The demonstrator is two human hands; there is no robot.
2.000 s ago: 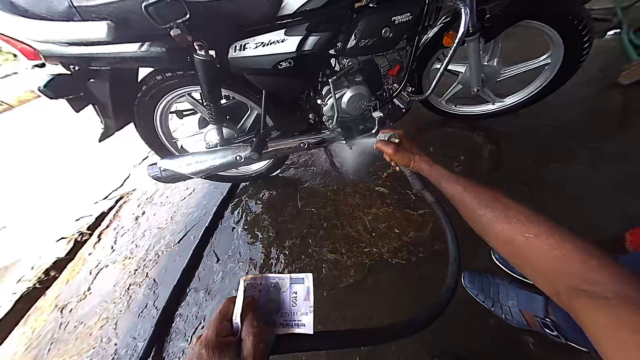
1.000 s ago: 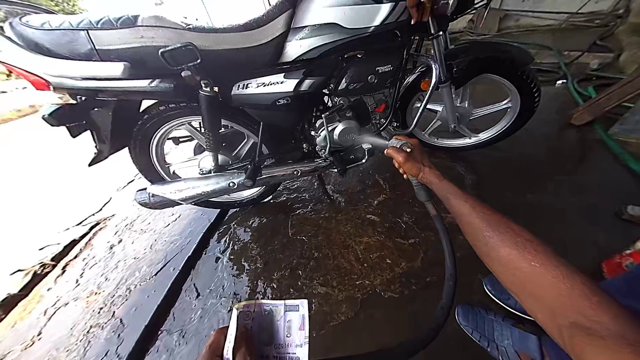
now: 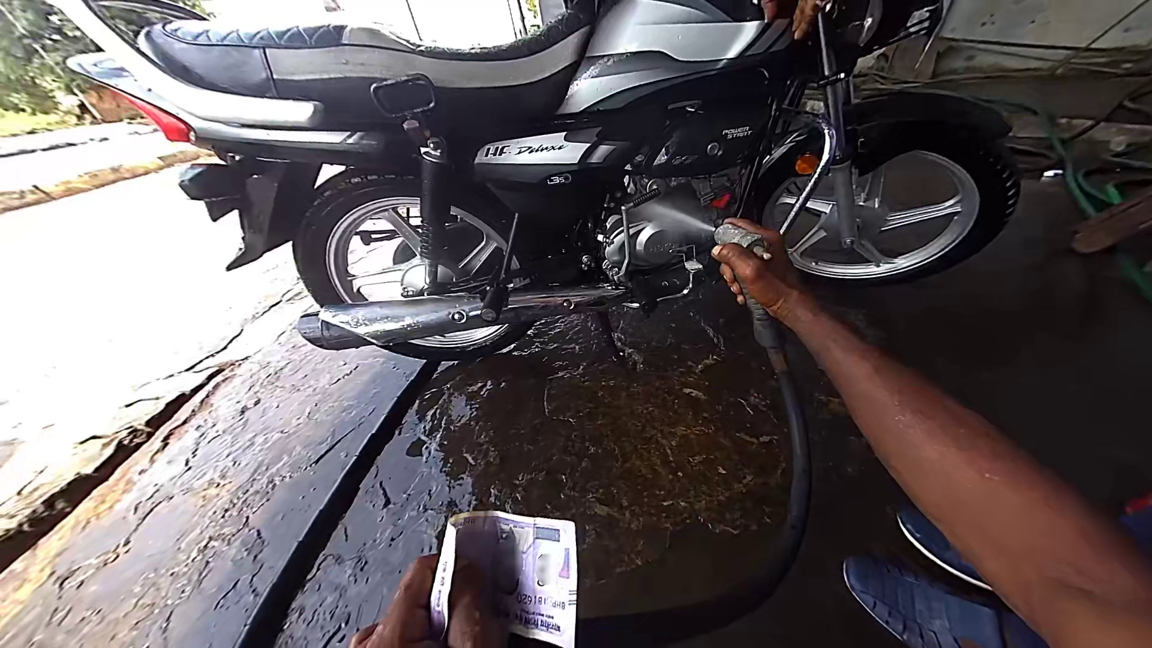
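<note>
My right hand (image 3: 756, 274) grips a spray nozzle (image 3: 740, 239) on a thick black hose (image 3: 796, 450). A fine jet of water leaves the nozzle and strikes the engine (image 3: 650, 241) of a black and silver motorcycle (image 3: 531, 162). Low in the view, my left hand (image 3: 432, 603) pinches a folded purple banknote (image 3: 540, 576) between thumb and fingers. The motorcycle's chrome exhaust silencer (image 3: 396, 320) runs low along its near side, between the rear wheel (image 3: 337, 243) and me.
Wet stone floor (image 3: 576, 432) lies below the motorcycle, with a dark groove (image 3: 342, 504) crossing it at left. Blue shoes (image 3: 918, 603) are at lower right. Green hose (image 3: 1071, 171) and a wooden piece (image 3: 1116, 223) lie at far right. Another person's hand (image 3: 796, 13) is near the handlebar.
The water jet has moved up from beneath the engine onto the engine's side, as my right hand raised the nozzle. My left hand still holds the banknote. The view has shifted, showing more of the motorcycle's top.
</note>
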